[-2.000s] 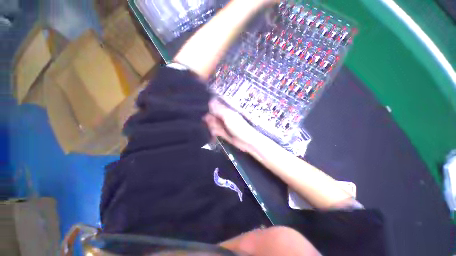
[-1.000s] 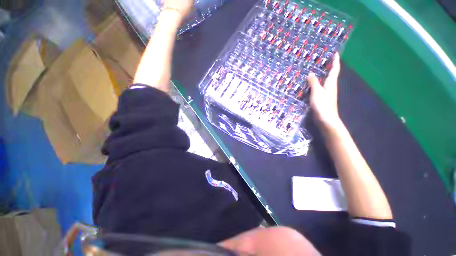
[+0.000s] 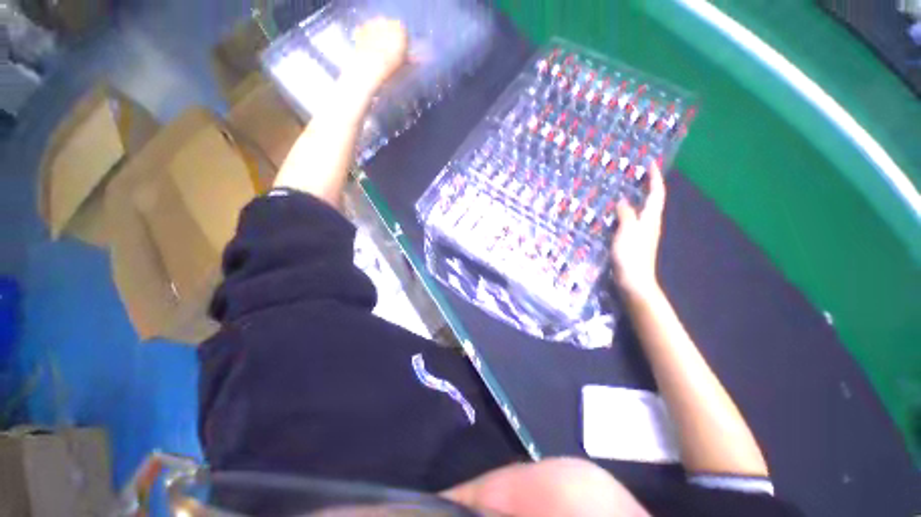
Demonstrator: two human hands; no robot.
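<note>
The clear blister tray with rows of red, green and white parts [image 3: 566, 162] lies tilted across the dark bench. Clear film [image 3: 505, 303] is bunched under its near edge. My right hand [image 3: 638, 227] is at the tray's right edge, thumb and fingers apart, touching it. My left hand [image 3: 382, 50] is blurred and lies over another clear tray [image 3: 444, 50] at the upper left; its fingers are unclear. A white flat case [image 3: 626, 424] lies by my right forearm, which partly covers it.
Brown open cardboard boxes [image 3: 167, 192] stand on the blue floor at the left, past the green bench edge [image 3: 404, 242]. Another box [image 3: 61, 470] is at the lower left. White pieces [image 3: 389, 288] show below the bench edge. The green far border [image 3: 768, 151] curves at the right.
My left hand has swung from the filled tray to the upper-left tray, which now looks blurred and reaches further right. My right hand has moved from the tray's near-left corner to its right edge.
</note>
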